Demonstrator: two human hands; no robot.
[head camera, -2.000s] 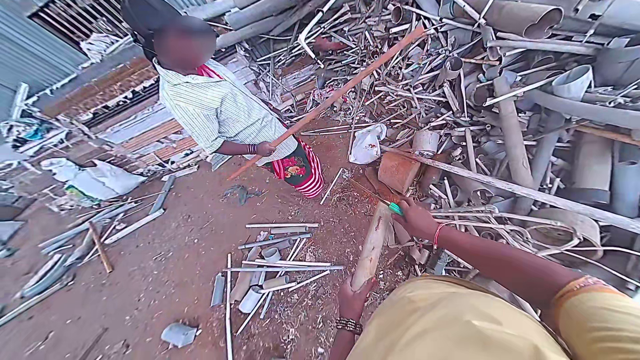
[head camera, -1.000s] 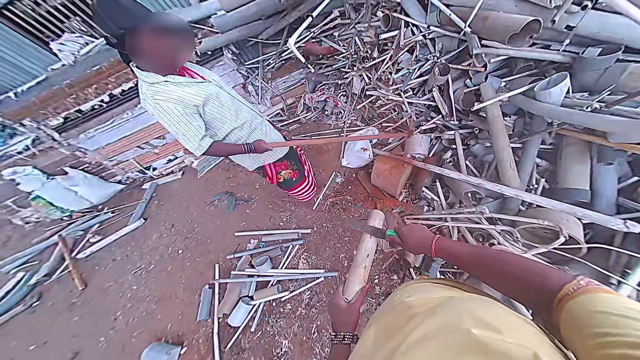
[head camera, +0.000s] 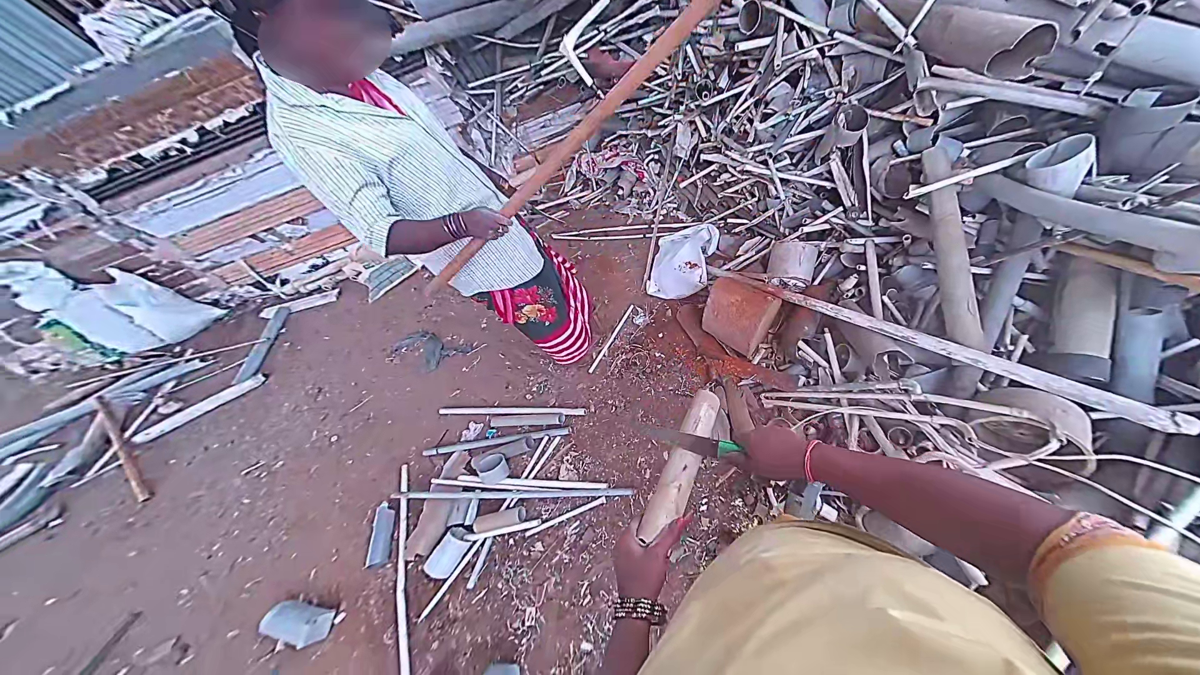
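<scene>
My left hand (head camera: 645, 562), with beaded bangles at the wrist, grips the lower end of a tan, dirt-stained length of pipe (head camera: 677, 473). The pipe slants up and away from me. My right hand (head camera: 773, 452), with a red thread at the wrist, is closed on the green handle of a knife (head camera: 689, 439). Its blade points left and lies across the upper part of the pipe; whether it cuts in cannot be told. Just past the pipe's far end is a reddish-brown block (head camera: 741, 314).
A co-worker (head camera: 403, 178) stands ahead at the left, holding a long wooden pole (head camera: 581, 136). Scrap pipes (head camera: 956, 253) are heaped at the right, with a long pale strip (head camera: 937, 347) across them. Cut pipe pieces (head camera: 534, 492) lie on the ground left of my hands. A white bag (head camera: 682, 262) lies beyond.
The co-worker's pole, nearly level a second ago, now slants steeply upward. Both my hands keep hold of the pipe and the knife, and the blade remains by the pipe's upper part.
</scene>
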